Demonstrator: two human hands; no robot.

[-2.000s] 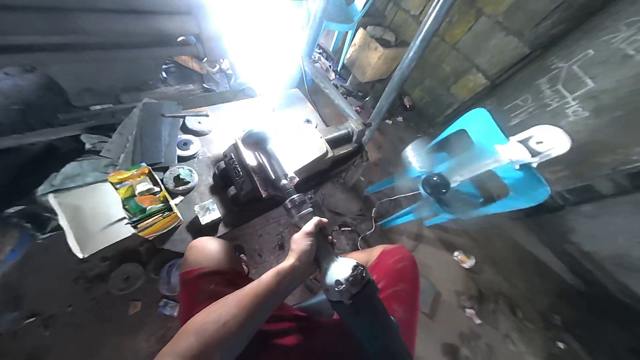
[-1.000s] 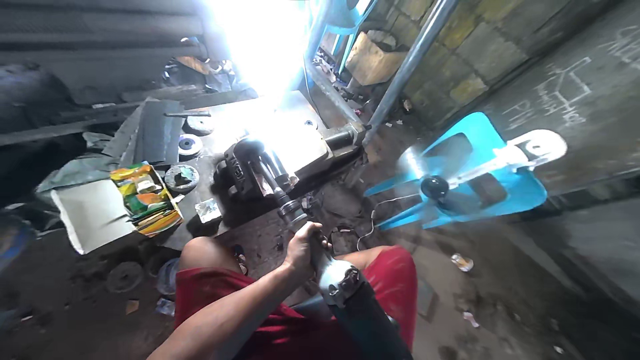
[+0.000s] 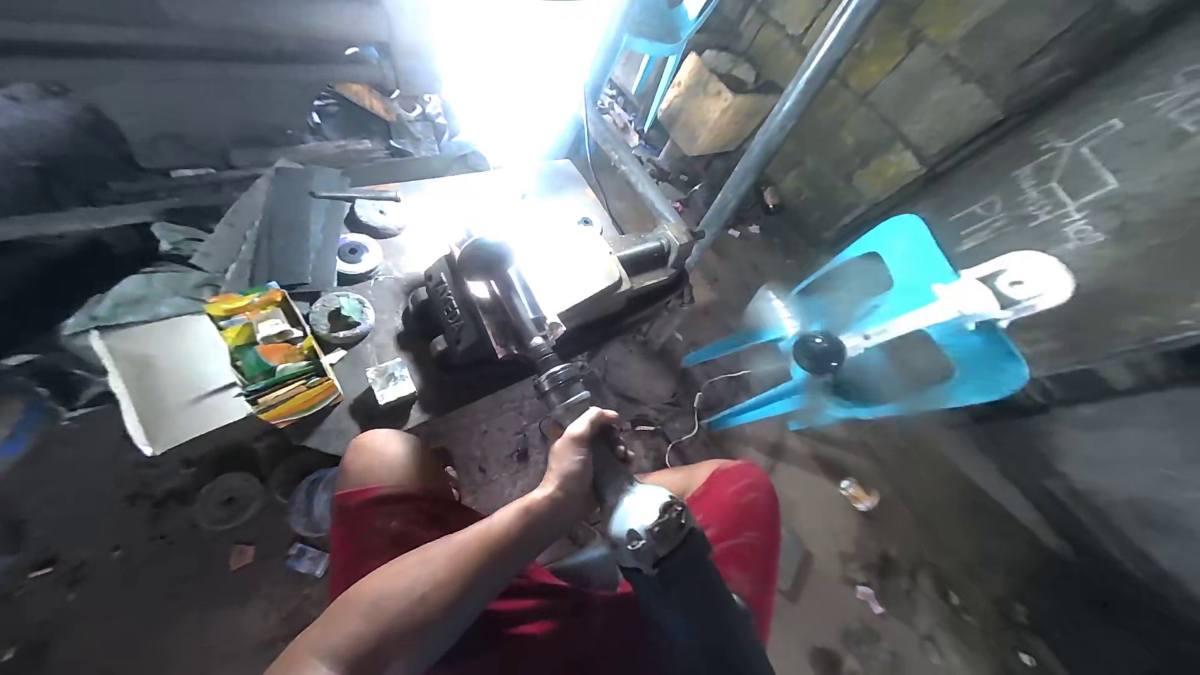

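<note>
My left hand (image 3: 579,459) is closed around the narrow front neck of a long straight power tool (image 3: 652,525), seemingly a die grinder, with a bare metal housing and a dark rear body between my knees. The tool's front end reaches a shiny rounded metal workpiece (image 3: 514,295) at the bench vise (image 3: 455,314). Glare and the tool's collar hide where they meet. My right hand is not visible. Left of the vise lie abrasive discs (image 3: 358,255), a round container (image 3: 341,317) and an open cardboard box (image 3: 173,380) with coloured packets and sticks.
A fan (image 3: 818,353) with blurred blades stands at a blue plastic chair (image 3: 998,370) on the right. A metal pole (image 3: 783,127) slants up behind the bench, near a torn carton (image 3: 712,103). A thin cable (image 3: 698,412) crosses the floor. Strong light whitens the bench's far side.
</note>
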